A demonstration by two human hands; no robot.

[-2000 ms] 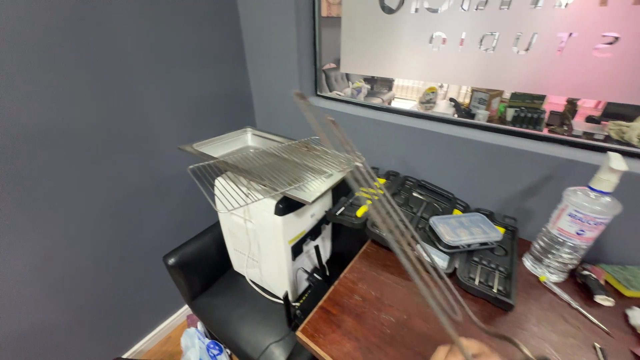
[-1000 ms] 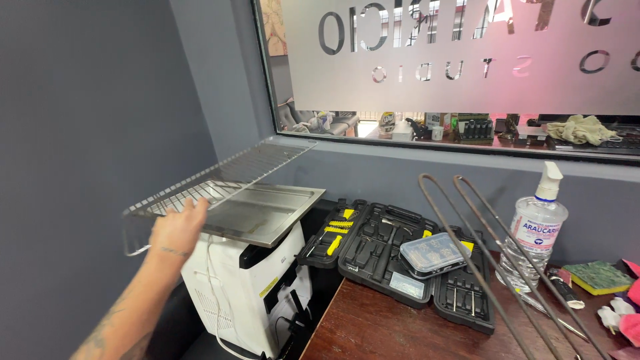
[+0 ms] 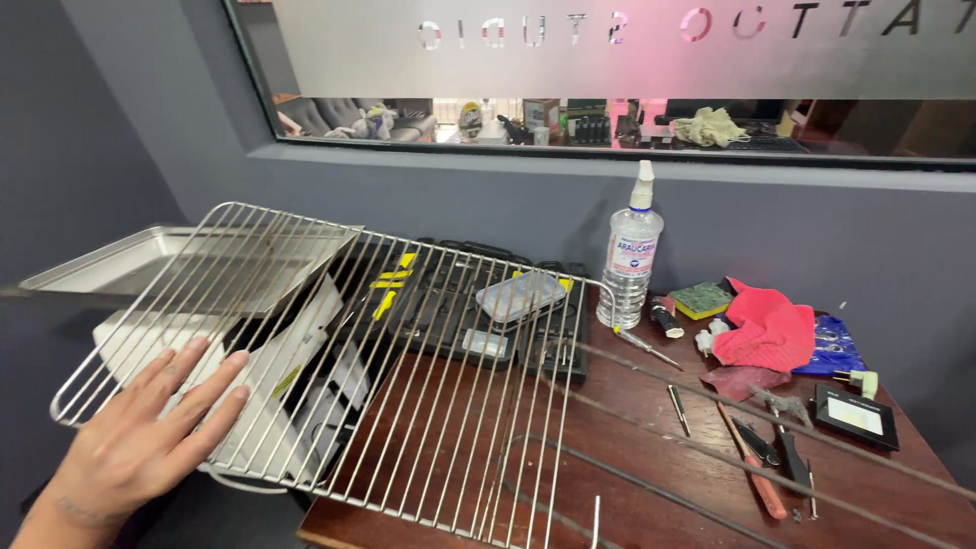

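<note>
My left hand (image 3: 152, 419) lies on the left end of a wire oven rack (image 3: 412, 381), fingers spread over its bars; whether the thumb grips from below is hidden. The rack slants above the table's left part and the white appliance. Behind it, a shallow metal tray (image 3: 152, 267) rests on the white appliance (image 3: 282, 389). Long bent metal rods, like a heating element (image 3: 686, 450), reach in from the right, their looped ends by the rack's right end. My right hand is out of view.
An open tool case (image 3: 450, 297) with a clear plastic box (image 3: 521, 297) stands on the wooden table (image 3: 633, 488). A spray bottle (image 3: 633, 252), a sponge (image 3: 700, 299), a pink cloth (image 3: 766, 324), screwdrivers (image 3: 648, 348) and a small floodlight (image 3: 855, 415) are farther right. Behind runs a window ledge.
The rack, on top of the tray and appliance earlier, now extends over the table at my left hand. The view has shifted right.
</note>
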